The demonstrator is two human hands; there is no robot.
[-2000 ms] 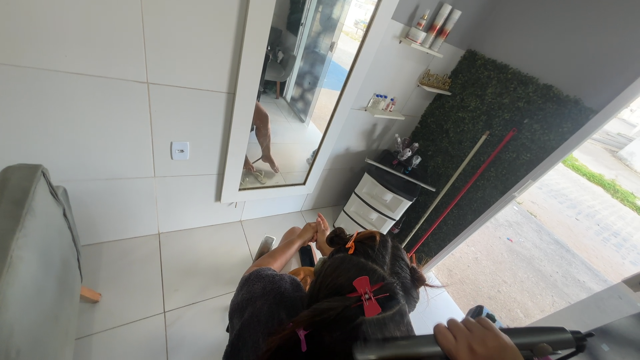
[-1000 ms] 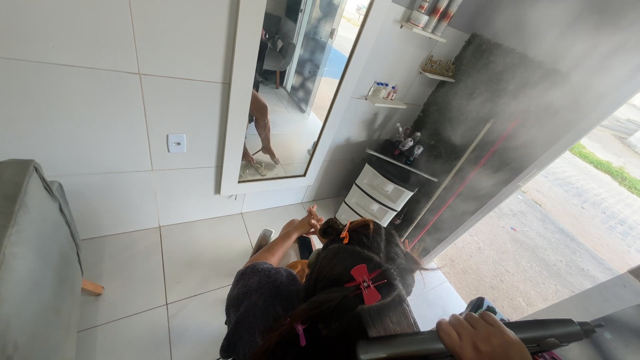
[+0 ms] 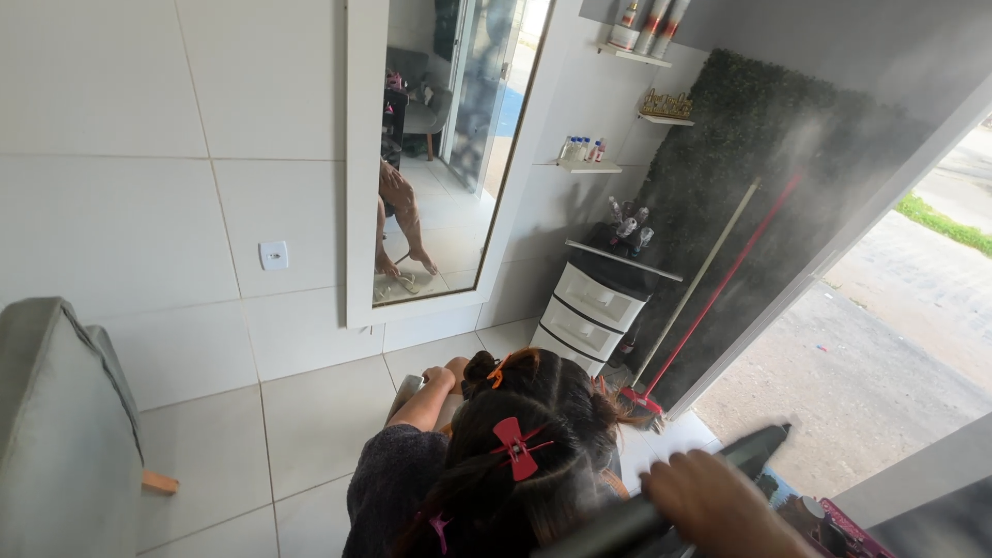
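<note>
My right hand [image 3: 709, 496] is closed around a dark hair-styling tool [image 3: 620, 527], blurred, at the lower right; its barrel reaches the hair of a seated person. Pale steam or smoke hangs around the hair and the wall behind. The person's dark hair [image 3: 535, 411] is parted into sections. A red hair clip [image 3: 515, 449] sits at the back of the head, an orange clip [image 3: 497, 376] at a bun near the top, and a pink clip [image 3: 439, 532] lower left. A dark grey cloth [image 3: 395, 480] covers the person's shoulder. My left hand is not in view.
A white-framed mirror [image 3: 360, 232] hangs on the tiled wall. Beside it stand a white drawer unit [image 3: 589, 310], small shelves [image 3: 589, 167] and two long handles against a green panel. A grey chair [image 3: 62, 434] is at left. Brushes [image 3: 810, 511] lie at lower right, by the open doorway.
My right hand and the styling tool have tilted, the tool's far end now higher. Steam, absent in the oldest frame, has appeared. The seated person's hands have moved apart or shifted.
</note>
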